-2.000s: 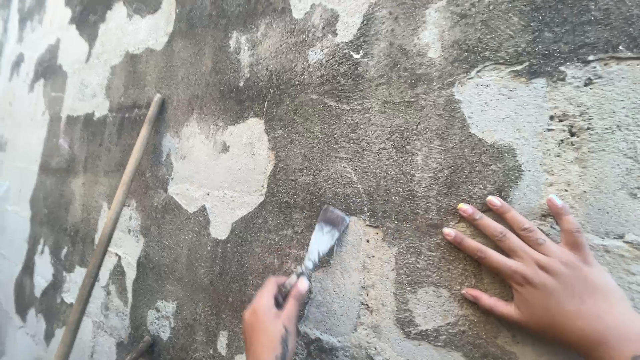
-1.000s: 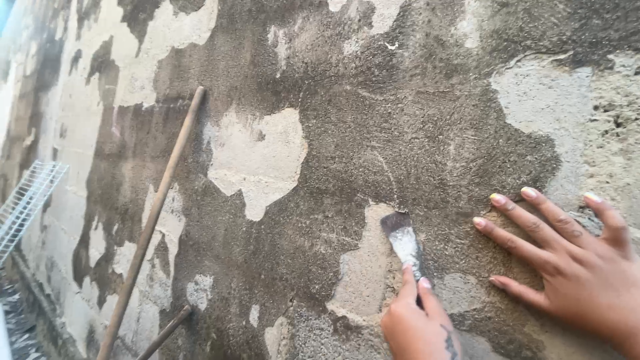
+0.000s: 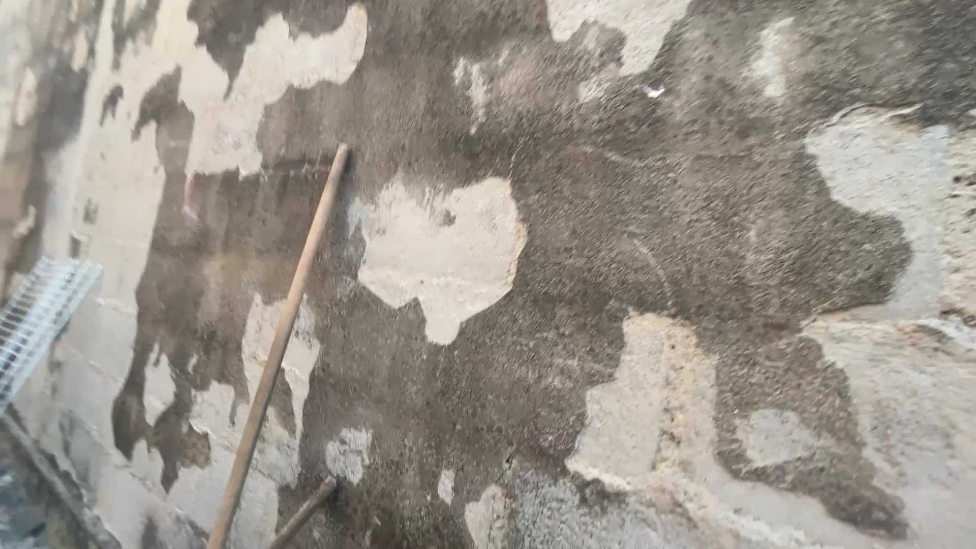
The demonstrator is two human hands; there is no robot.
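Neither my left hand nor my right hand shows in the head view, and the scraper is out of sight too. A rough wall [image 3: 579, 175] fills most of the view, with dark, weathered plaster around pale bare patches. One pale patch [image 3: 446, 252] lies near the middle. Another exposed patch [image 3: 640, 404], with a rough, sandy edge, is lower right of it. Farther right, more of the plaster is gone and a greyish surface [image 3: 877, 168] shows.
A long wooden pole [image 3: 282, 335] leans against the wall on the left. The end of a shorter wooden stick [image 3: 305, 515] shows at its lower right. At the far left is a white wire rack [image 3: 42, 320], above a ledge [image 3: 57, 473] along the wall's foot.
Both hands have left the view, along with the scraper that one of them held against the edge of the lower pale patch. The other hand was spread on the wall at the right.
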